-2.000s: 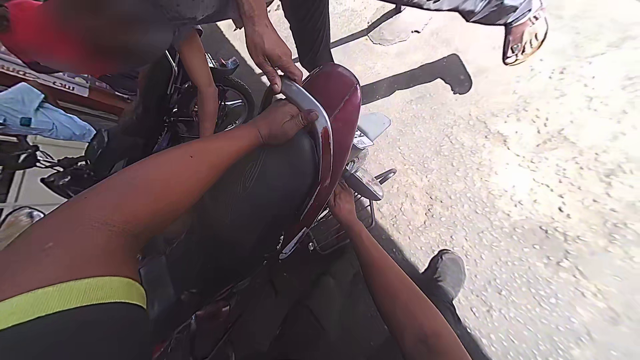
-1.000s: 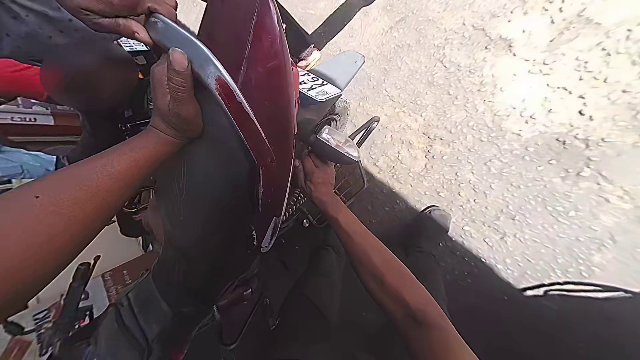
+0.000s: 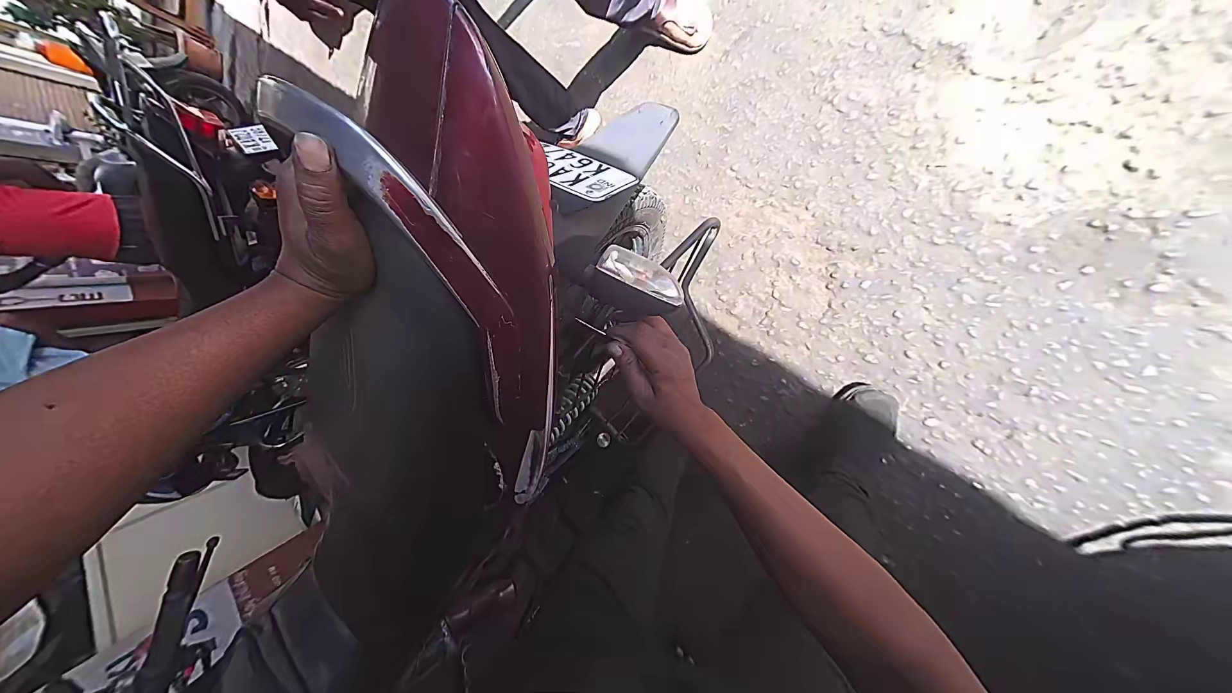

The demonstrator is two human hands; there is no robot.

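My left hand is wrapped around the grey grab rail at the rear of a motorcycle, its thumb on top. The rail's paint is worn, with dark red patches. Beside it lie the black seat and the dark red tail panel. My right hand is low on the near side, just under the turn signal, with a thin metal piece at its fingertips; what it is cannot be made out. Below and left of that hand is the coil spring of a rear shock absorber.
Behind the tail are a number plate, a grey mudguard and the rear tyre. A bent metal guard bar stands out at the right. Another parked motorcycle and a person's red sleeve are at the left. A person's foot is at the top.
Another person's hand that was on the grab rail has come off it. My left hand still holds the rail. My right hand stays near the turn signal. The view has shifted closer to the tail.
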